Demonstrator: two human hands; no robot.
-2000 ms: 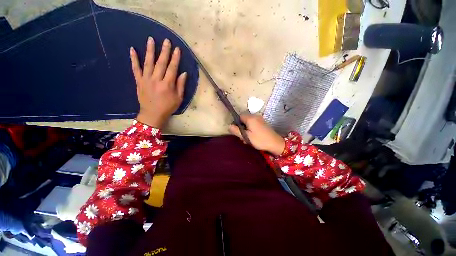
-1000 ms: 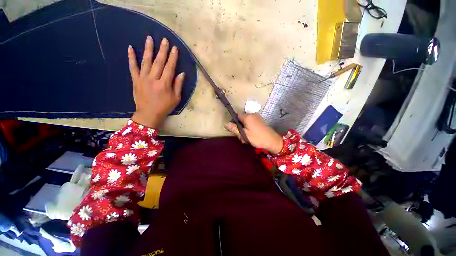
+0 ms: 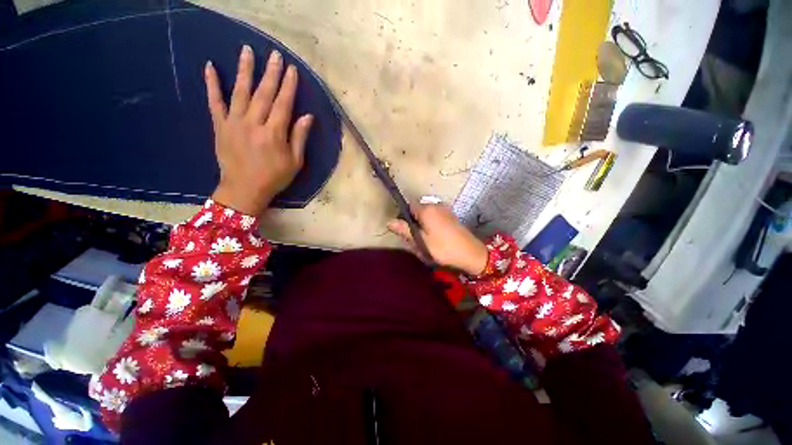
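Observation:
A dark navy cut piece (image 3: 104,113) with a rounded right end and thin pale chalk lines (image 3: 172,54) lies flat on the table at the left. My left hand (image 3: 254,135) lies flat on it near the rounded end, fingers spread, holding nothing. My right hand (image 3: 443,239) is closed around the handles of the tailor's shears (image 3: 375,165). The long dark blades point up and left, and their tips lie along the curved edge of the cloth. Whether the blades are parted cannot be told.
On the cream table (image 3: 434,78), right of the shears, lie a gridded sheet (image 3: 508,187), a white chip (image 3: 431,200), a dark blue card (image 3: 551,238), a yellow strip (image 3: 577,69), eyeglasses (image 3: 640,52) and a dark cylinder (image 3: 673,130). A pink chip (image 3: 540,10) lies at the top.
The view has shifted, so the things at the right sit lower in the picture. My right hand now covers more of the white chip. Both hands keep much the same pose.

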